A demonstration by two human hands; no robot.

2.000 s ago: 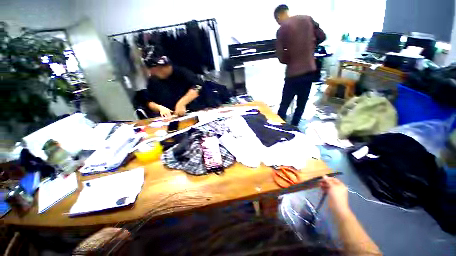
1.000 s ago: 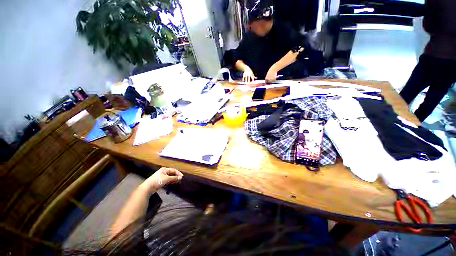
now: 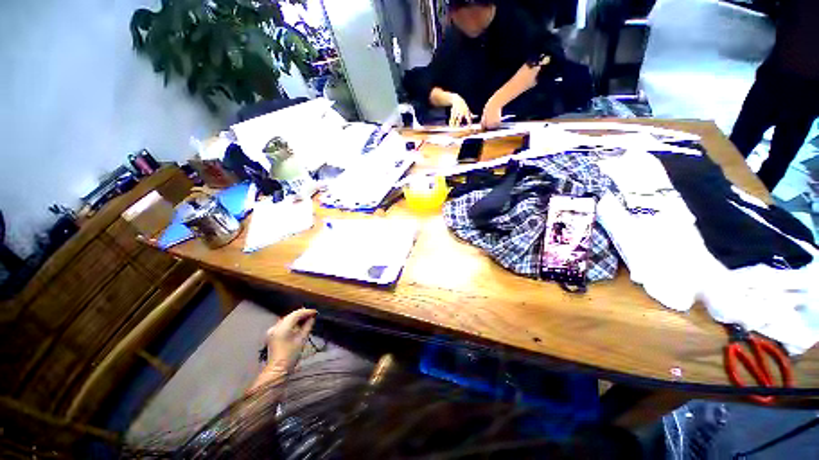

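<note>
My left hand (image 3: 289, 340) is at lower left, in front of the table's near edge, with thumb and fingertips pinched together. A thin black cord (image 3: 700, 387) runs from the fingertips along the near edge towards the right rim; part of it is hard to tell from the table's shadow and the dark hair at the bottom. A short dark loop hangs by the palm. My right hand is out of the picture. Orange-red handled scissors (image 3: 757, 367) lie at the table's right near corner, close to the cord.
On the wooden table (image 3: 485, 310) are a notebook (image 3: 355, 252), papers, a yellow container (image 3: 426, 192), a plaid garment (image 3: 503, 235), a phone (image 3: 568, 235) and white and black garments. A person in black (image 3: 503, 63) handles strips across it. Another stands at right. A wooden chair is at left.
The view has swung left since the first frame, and my right hand has gone out of it. My left hand has risen slightly since one second ago, and the stretched cord now shows.
</note>
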